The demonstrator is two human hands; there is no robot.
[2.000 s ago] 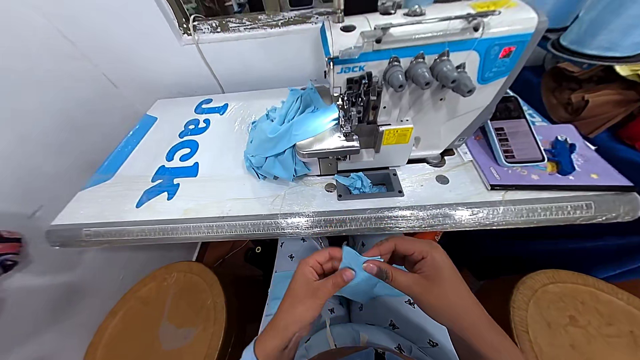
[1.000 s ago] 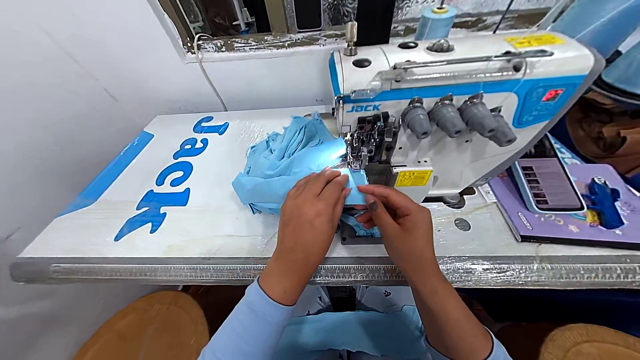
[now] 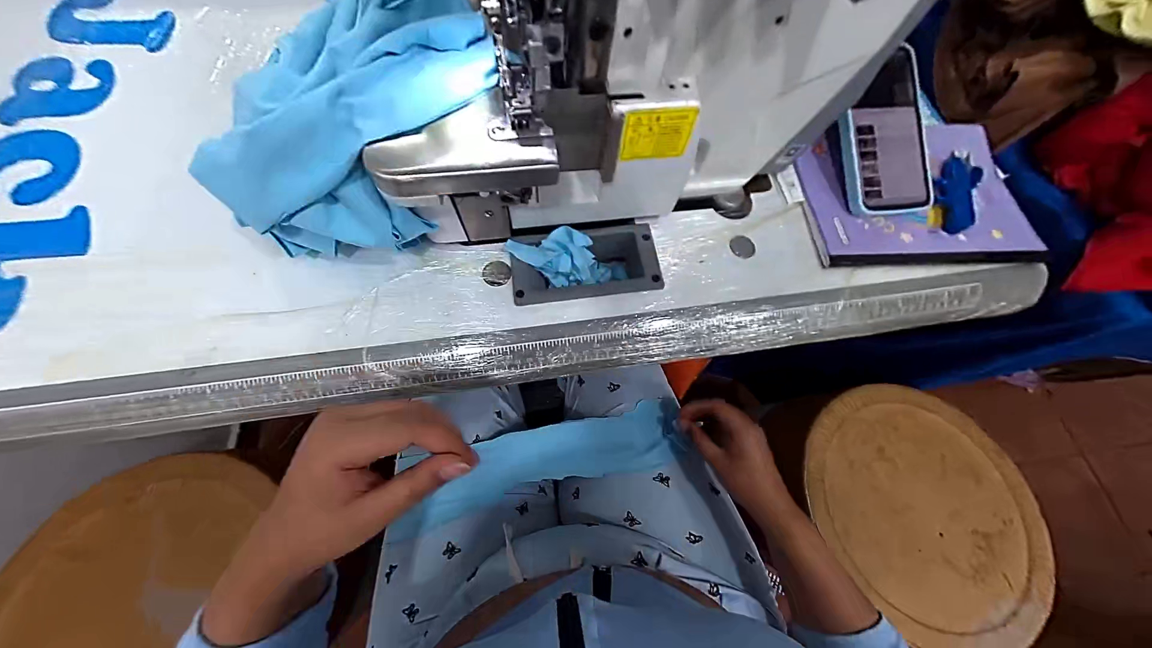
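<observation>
A strip of light blue fabric (image 3: 567, 450) lies stretched over my lap, below the table edge. My left hand (image 3: 378, 477) is at its left part, thumb and forefinger close together at the cloth. The fingertips of my right hand (image 3: 724, 441) pinch its right end. Above, a bunched light blue cloth (image 3: 333, 135) lies on the table, its lit edge at the needle area of an overlock sewing machine (image 3: 558, 117). Light blue scraps (image 3: 571, 258) sit in the grey recessed tray (image 3: 643, 261) in front of the machine.
The table's front edge (image 3: 504, 351) carries a measuring tape under plastic film. At right, a phone (image 3: 889, 153) and a small blue object (image 3: 958, 193) rest on a purple book (image 3: 990, 234). Round stool tops stand at the left (image 3: 144, 549) and right (image 3: 931, 513). Red and brown cloths lie far right.
Both hands have moved from the machine's front down to my lap, where a blue strip is now spread between them. The bunched cloth stays at the machine. The view has tilted down.
</observation>
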